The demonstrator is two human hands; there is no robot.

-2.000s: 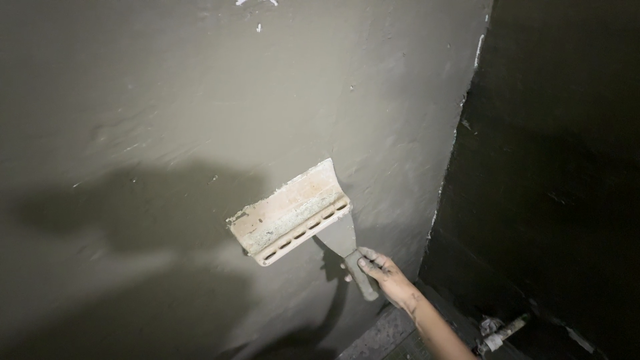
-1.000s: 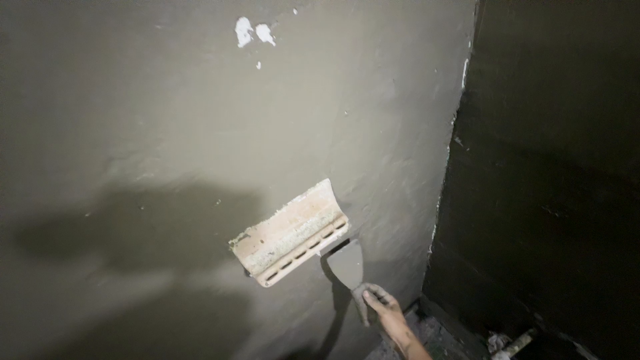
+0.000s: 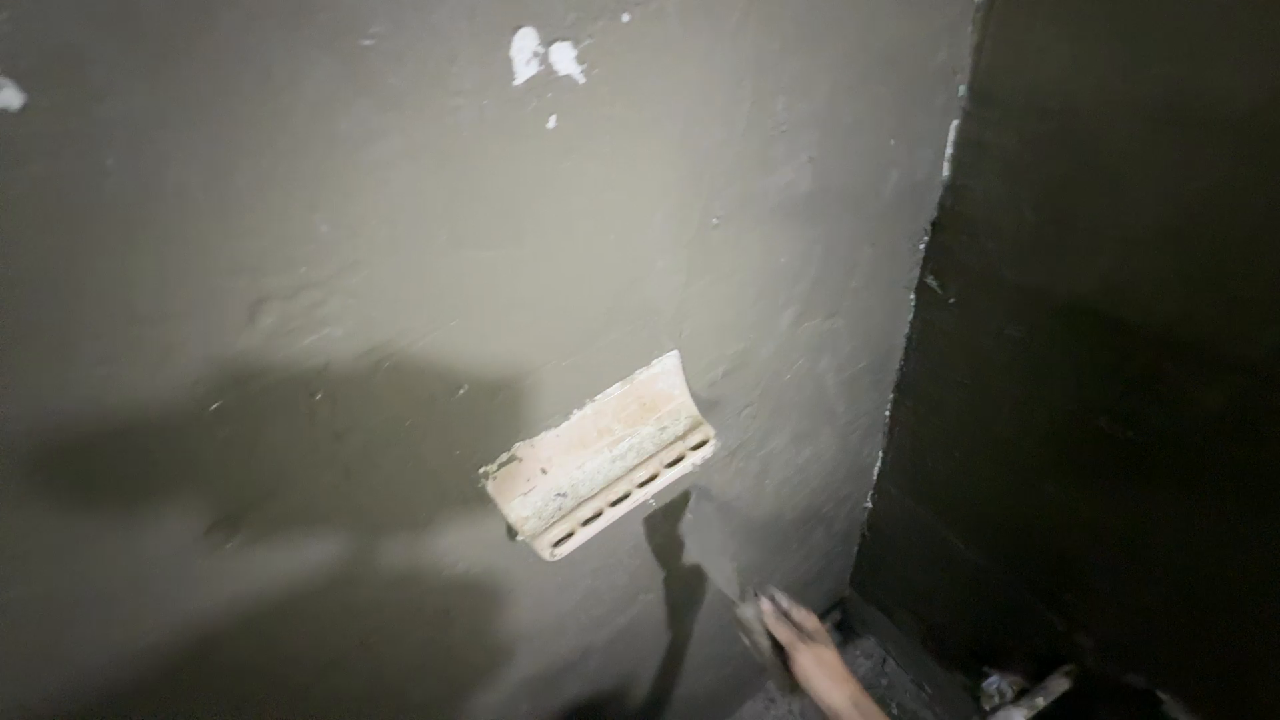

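Observation:
A cream plastic plastering spreader (image 3: 600,460), with a curved, putty-smeared blade and a row of slots along its lower flange, appears tilted in front of the grey wall. What holds it cannot be seen. My right hand (image 3: 795,625) grips the handle of a putty knife (image 3: 715,545) below and to the right of the spreader. Motion blurs the knife; its blade points up and left, apart from the spreader. My left hand is out of view.
A grey wall (image 3: 450,240) with several white spots (image 3: 526,55) meets a darker wall (image 3: 1080,350) at a rough-edged corner on the right. Debris and a pale stick-like object (image 3: 1040,695) lie low at the right. Broad shadows cross the left wall.
My right hand and the putty knife have moved down, away from the spreader; two seconds ago the blade was against its slotted edge. The view has shifted somewhat.

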